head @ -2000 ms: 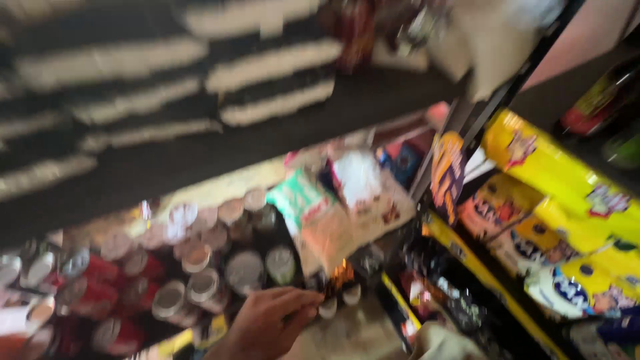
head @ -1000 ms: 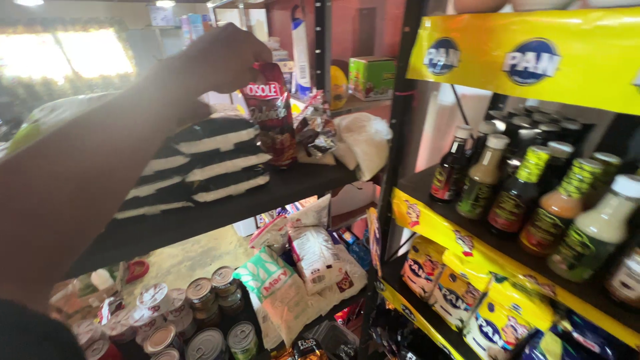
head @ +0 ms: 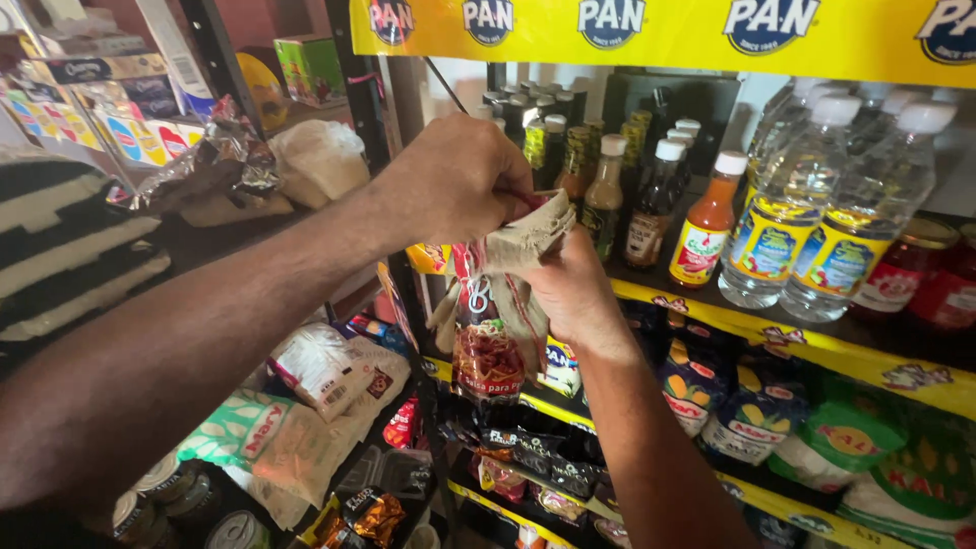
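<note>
Both hands are raised together in front of the shelves. A red pouch of pasta sauce (head: 488,351) hangs upright below them, a beige cloth (head: 526,244) wrapped over its upper part. My left hand (head: 465,179) pinches the pouch's top edge, its fingertips partly hidden by the cloth. My right hand (head: 576,286) grips the cloth around the pouch from the right, with its fingers mostly behind the cloth. The lower front of the pouch shows a picture of pasta.
Sauce bottles (head: 701,221) and clear vinegar bottles (head: 831,206) line the right shelf, with flour bags (head: 755,419) below. Black-and-white packages (head: 69,244) lie on the left shelf beside crumpled foil packaging (head: 221,160). Lower left are plastic bags of food (head: 267,442) and cans (head: 240,530).
One second ago my left hand held the pouch at the left shelf beside the striped packages. Now the pouch is in front of the right shelves, with my right hand and the cloth on it.
</note>
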